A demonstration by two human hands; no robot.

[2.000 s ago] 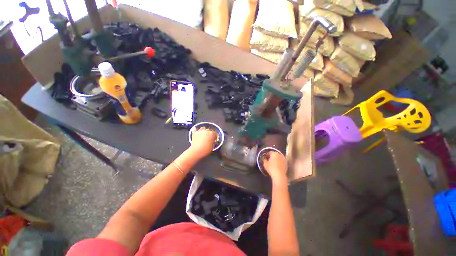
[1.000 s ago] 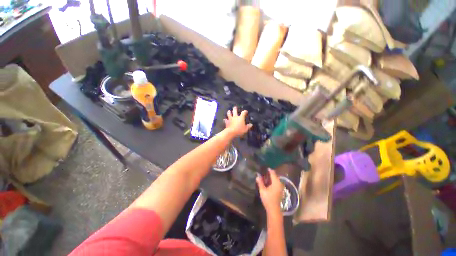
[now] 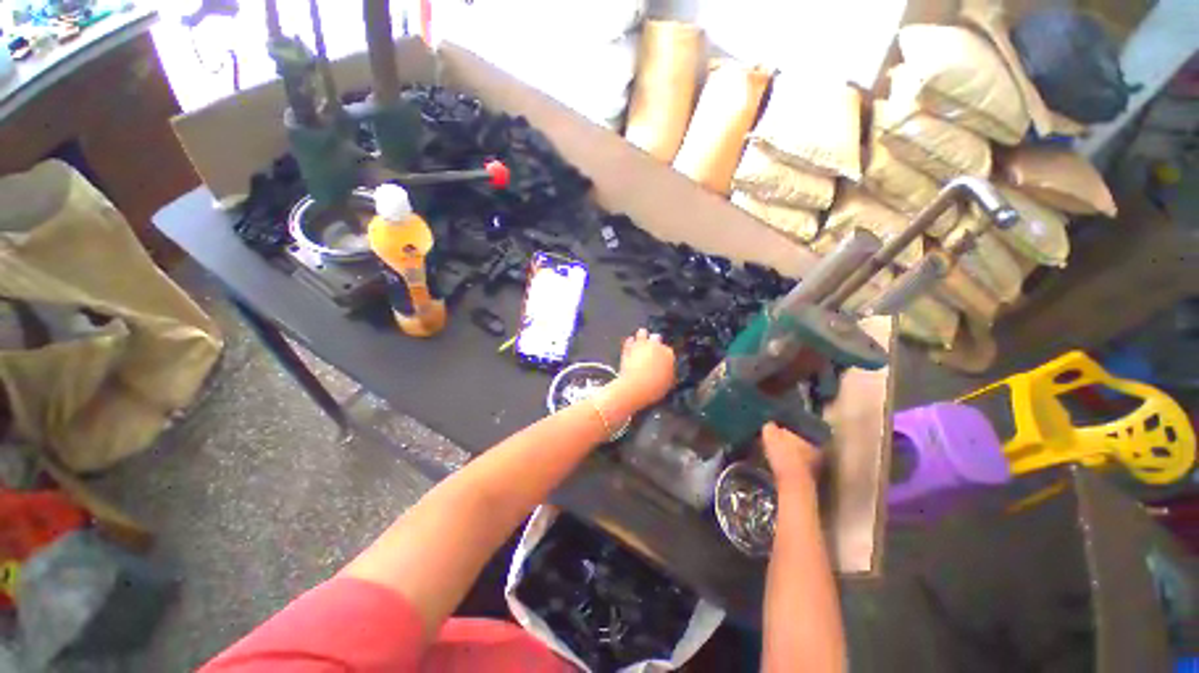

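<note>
My left hand (image 3: 646, 368) is just behind the left pin bowl (image 3: 575, 385), at the front edge of the black parts (image 3: 717, 300). Its fingers look bent; whether they hold a part is too blurred to tell. My right hand (image 3: 792, 454) is beside the green press (image 3: 747, 381), behind the right pin bowl (image 3: 747, 510). Its fingertips are hidden against the press body. Both bowls hold small silvery pins. The greyish press fixture (image 3: 673, 454) sits between the bowls. The white sack (image 3: 684, 644) below the table edge holds black parts.
An orange bottle (image 3: 408, 270) and a lit phone (image 3: 552, 310) stand and lie left of the left bowl. A second press (image 3: 322, 158) with a red knob (image 3: 498, 174) is at far left. A board edging (image 3: 861, 460) is right of the press; purple (image 3: 940, 454) and yellow (image 3: 1098, 421) stools stand beyond.
My left hand went from the left bowl to the black parts, then drew back with its spread fingers bent. My right hand left the right bowl, passed the fixture and moved to the press body.
</note>
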